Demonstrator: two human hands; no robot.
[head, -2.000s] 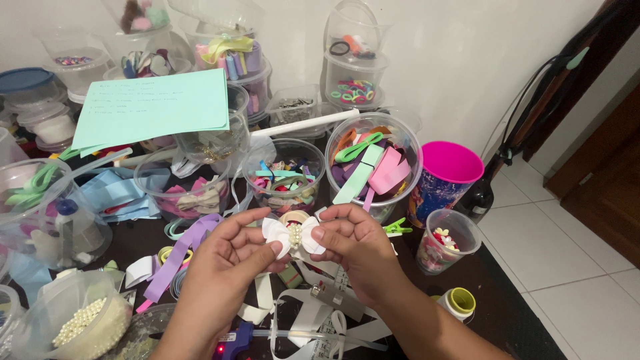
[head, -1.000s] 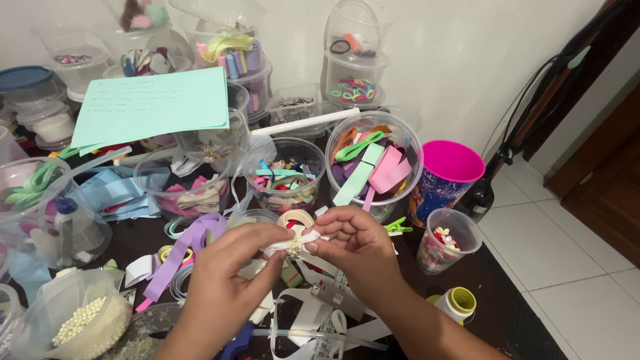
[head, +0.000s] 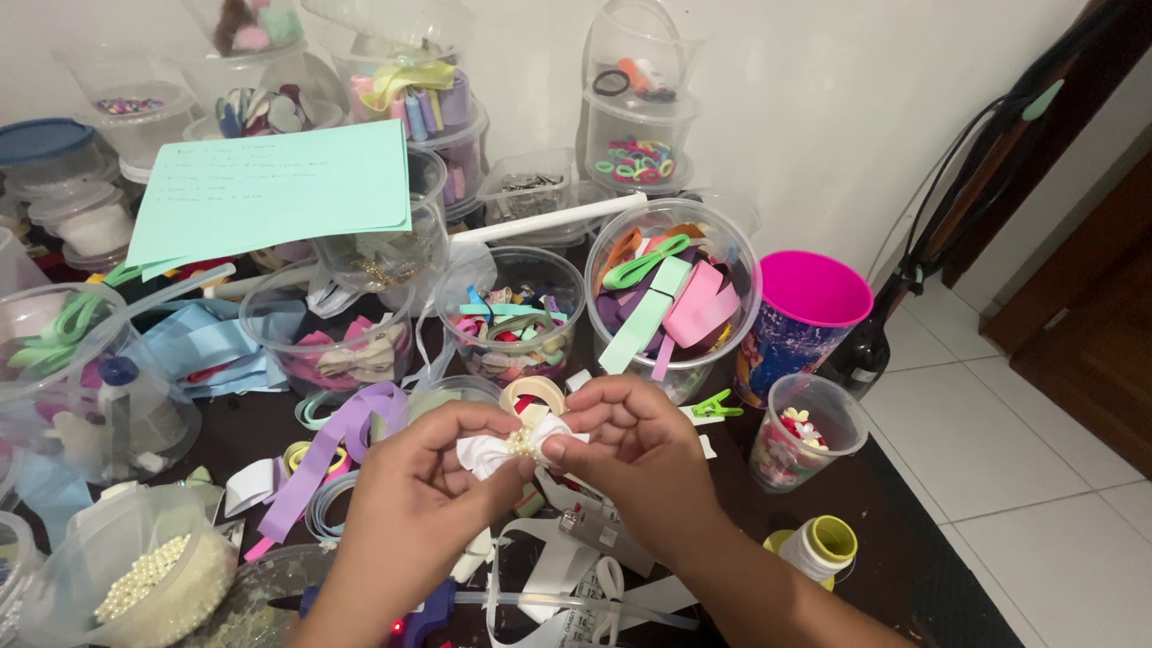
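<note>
A white ribbon bow (head: 484, 452) with a cluster of pearl beads at its centre is held up between both hands. My left hand (head: 441, 490) pinches its left side, thumb near the beads. My right hand (head: 630, 450) grips the right loop between thumb and fingers. Just behind the bow lies a roll of cream ribbon (head: 533, 396). Beneath the hands are white ribbon strips (head: 549, 567), a measuring tape (head: 585, 612) and a lighter (head: 607, 535). A blue glue gun (head: 423, 616) with a lit red light lies partly behind my left wrist.
Tubs of ribbon (head: 670, 297) and hair ties (head: 634, 166) stand behind. At left are a pearl bead tub (head: 202, 576) and purple ribbon (head: 310, 477). A pink-lined cup (head: 801, 333), a small cup of flowers (head: 805, 432) and a thread spool (head: 819, 549) stand at right.
The bow, tilted with its face turned away a second ago, now faces up with its pearl centre showing. Both hands have kept hold of it and shifted their fingers slightly.
</note>
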